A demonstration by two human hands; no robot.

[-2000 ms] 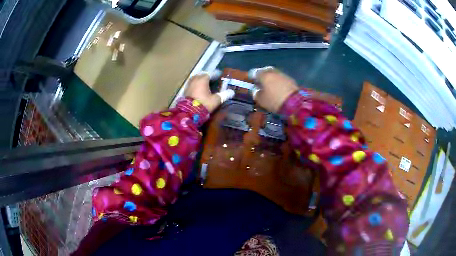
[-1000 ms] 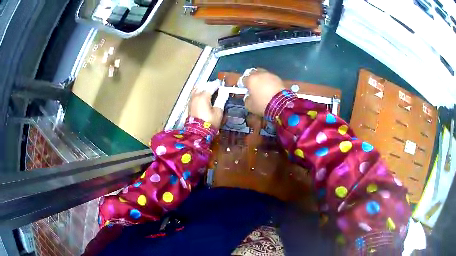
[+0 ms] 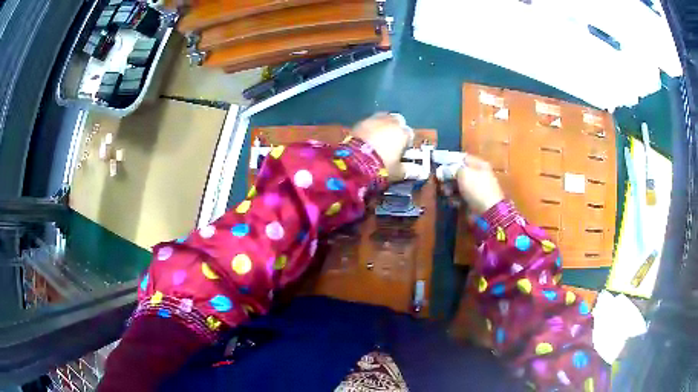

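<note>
The orange-brown loading fixture (image 3: pixel 337 264) lies in front of me. A silver-white clamp bar (image 3: pixel 415 163) runs along its top edge. My left hand (image 3: pixel 383 144), with white finger cots, is at the bar near the fixture's top right. My right hand (image 3: pixel 473 180), also with finger cots, is at the bar's right end. The fingertips of both hands are at the bar, but blur hides whether they grip it. A dark housing (image 3: pixel 399 200) sits in the fixture just below the bar. My left sleeve covers much of the fixture's upper left.
A slotted fixture plate (image 3: pixel 539 180) lies at right, beside a white sheet (image 3: pixel 643 222) with tools. Crumpled white cloth (image 3: pixel 617 325) is at lower right. Stacked orange plates (image 3: pixel 287 27) stand at the back. A parts tray (image 3: pixel 121 57) and cardboard (image 3: pixel 145 168) are at left.
Both hands have moved from the fixture's top left to its top right end. The view has shifted, showing more of the parts tray and the white sheet with tools.
</note>
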